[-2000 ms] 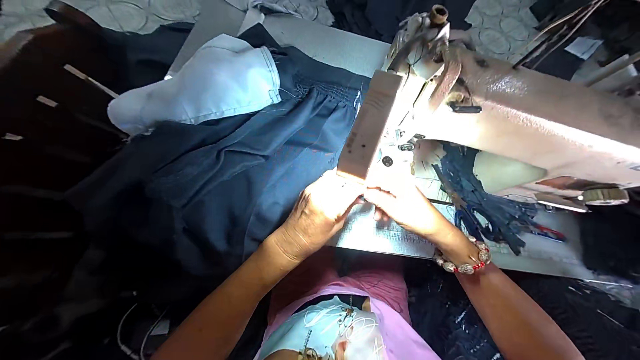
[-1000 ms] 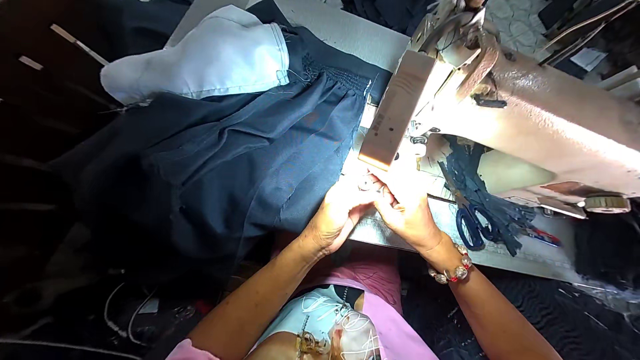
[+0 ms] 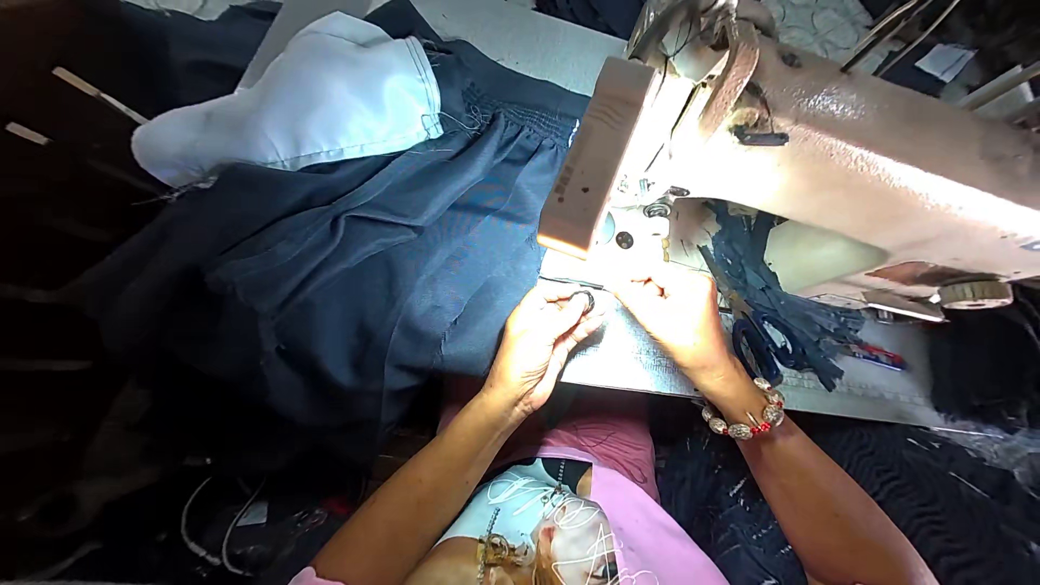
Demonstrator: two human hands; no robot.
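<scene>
My left hand (image 3: 543,343) holds a small dark round object (image 3: 585,301), perhaps a bobbin, between thumb and fingers. My right hand (image 3: 674,313) is beside it, under the sewing machine's needle area, with fingers bent together; glare hides whether they hold something. A bracelet of beads (image 3: 746,418) circles the right wrist. Above both hands stands the sewing machine (image 3: 829,106), with an elongated lamp (image 3: 601,154) at its head. Gathered dark blue fabric (image 3: 390,268) lies left of my hands, with a white cloth piece (image 3: 325,97) on top of it.
Dark-handled scissors (image 3: 756,345) and dark fabric strips (image 3: 756,252) lie right of my right hand. A small red and blue tool (image 3: 879,356) is farther right. The table's front edge (image 3: 634,388) runs below my hands. More dark fabric (image 3: 869,487) lies beneath at the right.
My hands, close together before, are now apart, and the dark round object shows in the left one. The scissors, mostly hidden by the right hand two seconds ago, are in view.
</scene>
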